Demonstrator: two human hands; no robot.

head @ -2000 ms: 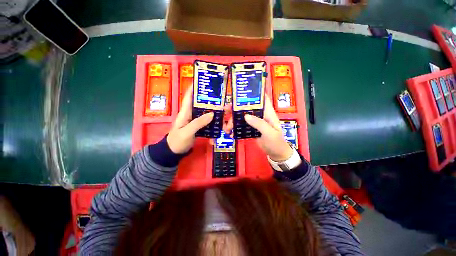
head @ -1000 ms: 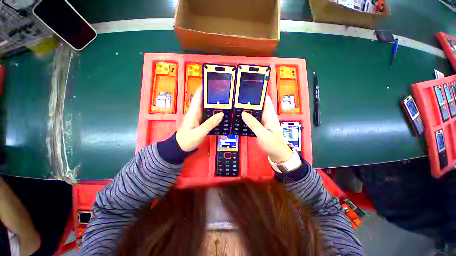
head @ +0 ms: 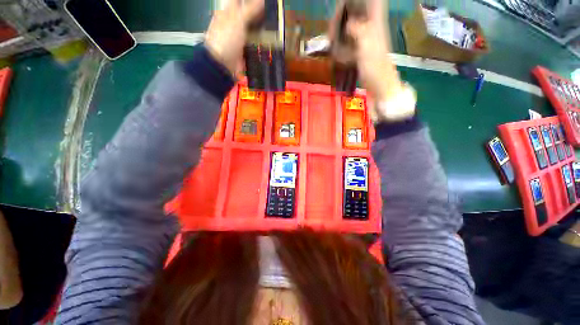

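Observation:
My left hand [head: 234, 32] is raised at the top of the view, blurred, and holds a keypad phone [head: 266, 63] above the tray's far edge. My right hand [head: 375, 57] is raised beside it, also blurred, and holds another keypad phone [head: 345, 57] seen nearly edge-on. Below them lies the red phone tray [head: 254, 224]. Its far row holds several phones face down with orange backs, one at the far right slot [head: 355, 120]. Its near row holds two phones face up with lit screens, one in the middle [head: 282, 185] and one at right [head: 355, 188].
A cardboard box behind my hands is mostly hidden. Another box [head: 439, 44] holds white packets at the back right. A blue pen [head: 478, 89], a loose phone [head: 500, 159] and red trays of phones [head: 531, 203] are at right. A smartphone [head: 102, 28] is at far left.
Both hands have lifted away from over the tray toward the far side, with the phones turned from facing me to steeply angled. The view has shifted, and the near-row phones are now uncovered.

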